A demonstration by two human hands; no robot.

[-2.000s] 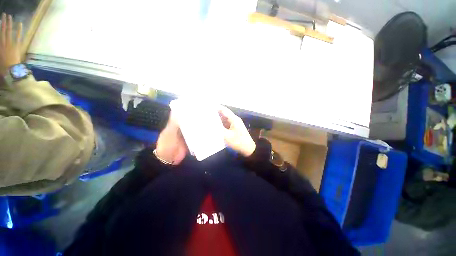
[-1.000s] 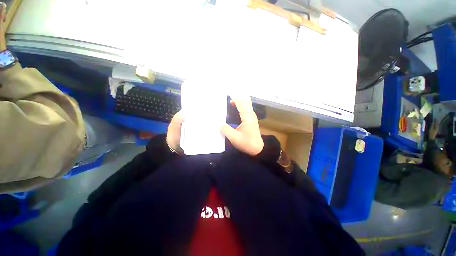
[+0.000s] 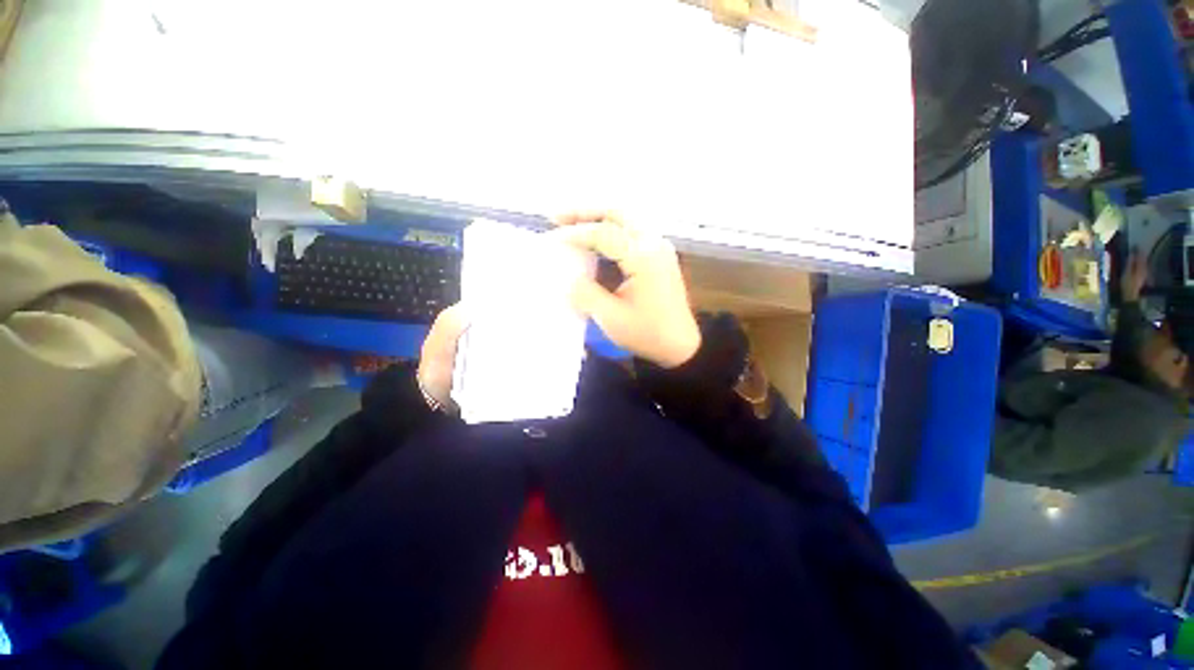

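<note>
A bright white panel (image 3: 521, 327), glared out, is held upright in front of my chest, just below the bench's front edge. Whether it is one panel or several cannot be told. My left hand (image 3: 445, 356) grips its left side, mostly hidden behind it. My right hand (image 3: 638, 288) is at its upper right, with fingers bent over the top right corner and the thumb on the right edge.
The white bench top (image 3: 524, 105) spans the back. A black keyboard (image 3: 367, 278) lies on a shelf below it. An open carton (image 3: 773, 321) and a blue tote (image 3: 904, 412) stand at right, with a dark fan (image 3: 969, 79) behind. A neighbour's tan sleeve (image 3: 92, 380) is at left.
The view has shifted, and the bench sits higher in it. My right hand has moved up to the panel's top right corner. The neighbour's hand has left the view at left.
</note>
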